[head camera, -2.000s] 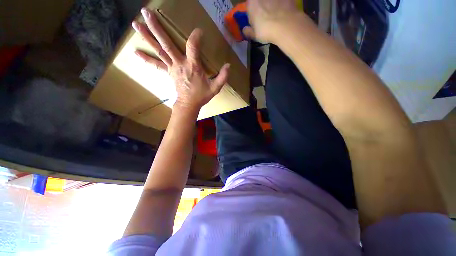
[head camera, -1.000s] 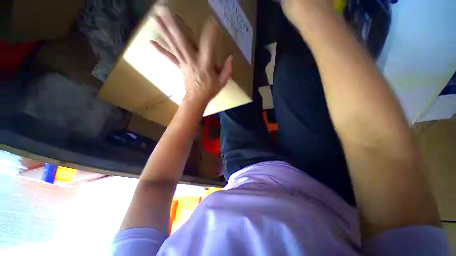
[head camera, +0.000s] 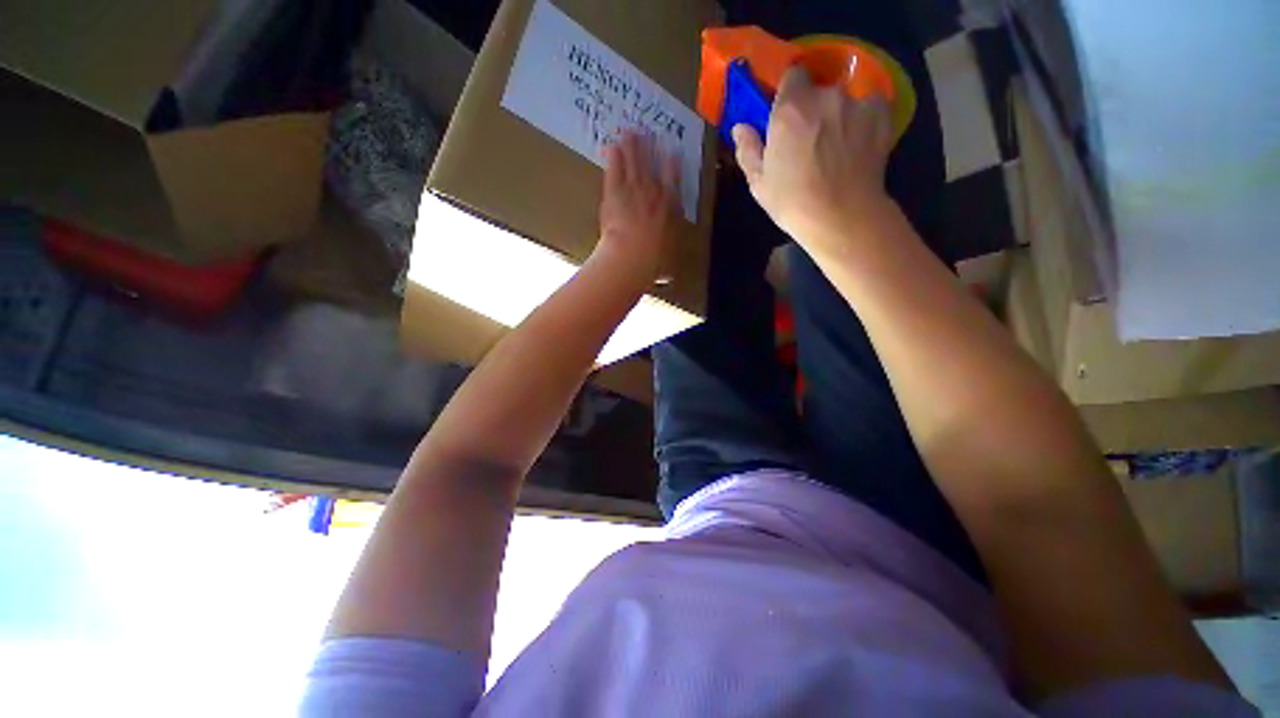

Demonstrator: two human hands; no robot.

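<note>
A closed brown cardboard carton point(head camera: 512, 175) is tilted in front of my legs, its near side brightly lit. A white printed label point(head camera: 555, 77) is on its upper face. My left hand point(head camera: 639, 204) lies flat on the label's lower part and the carton, gripping nothing. My right hand point(head camera: 825, 157) holds an orange and blue tape dispenser point(head camera: 734, 68) with a yellow-orange roll, just right of the carton. The fingers wrap around the roll side. The dispenser's underside is hidden.
An open brown carton point(head camera: 239, 175) with dark contents is at the upper left, above a red object point(head camera: 155, 267). A white surface point(head camera: 1193, 183) and more brown cartons point(head camera: 1172, 365) are at the right. A black-and-white checkered floor point(head camera: 969, 112) shows between.
The carton appears more upright, with its label more fully in view. My left hand has moved from the carton's edge onto the label. The tape dispenser is back in view in my right hand.
</note>
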